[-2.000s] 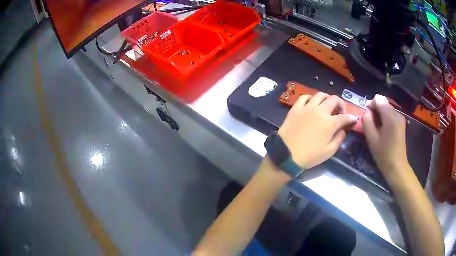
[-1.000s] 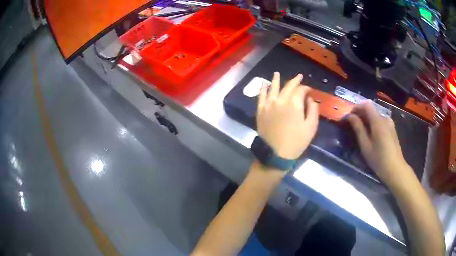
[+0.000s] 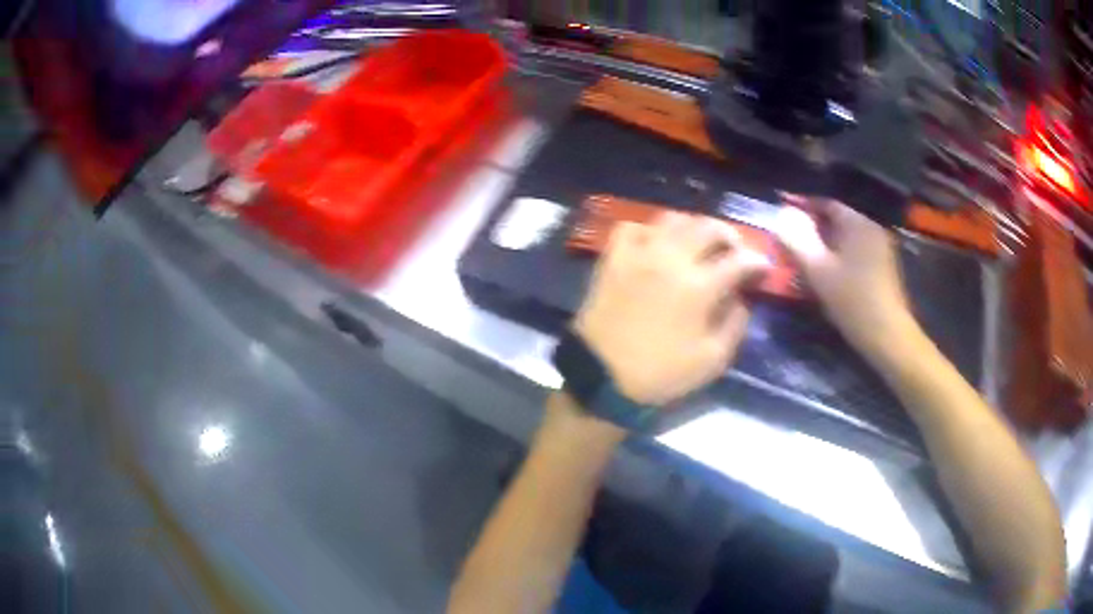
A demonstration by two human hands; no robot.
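Note:
The view is blurred. An orange-brown carrier plate (image 3: 590,226) lies on the black base block (image 3: 509,278), its left end showing past my left hand. My left hand (image 3: 666,314) is over the plate, fingers bent towards its right part; whether it grips anything is unclear. My right hand (image 3: 849,266) is at the plate's right end, its fingertips close to my left fingertips and to the silver-white strip (image 3: 752,211). Any small part between the fingertips is hidden or too blurred to tell.
Red parts bins (image 3: 348,162) stand at the left. A black machine head (image 3: 797,72) is behind the block. An orange guide plate (image 3: 653,115) lies at the block's rear. Stacked orange-brown plates (image 3: 1048,324) stand at the right, near a red light (image 3: 1052,166). A monitor (image 3: 132,72) is upper left.
The whole view has shifted, so the bench sits further left. Since one second ago my left hand's spread fingers have bent and moved right along the plate, close to my right hand. The monitor picture has changed.

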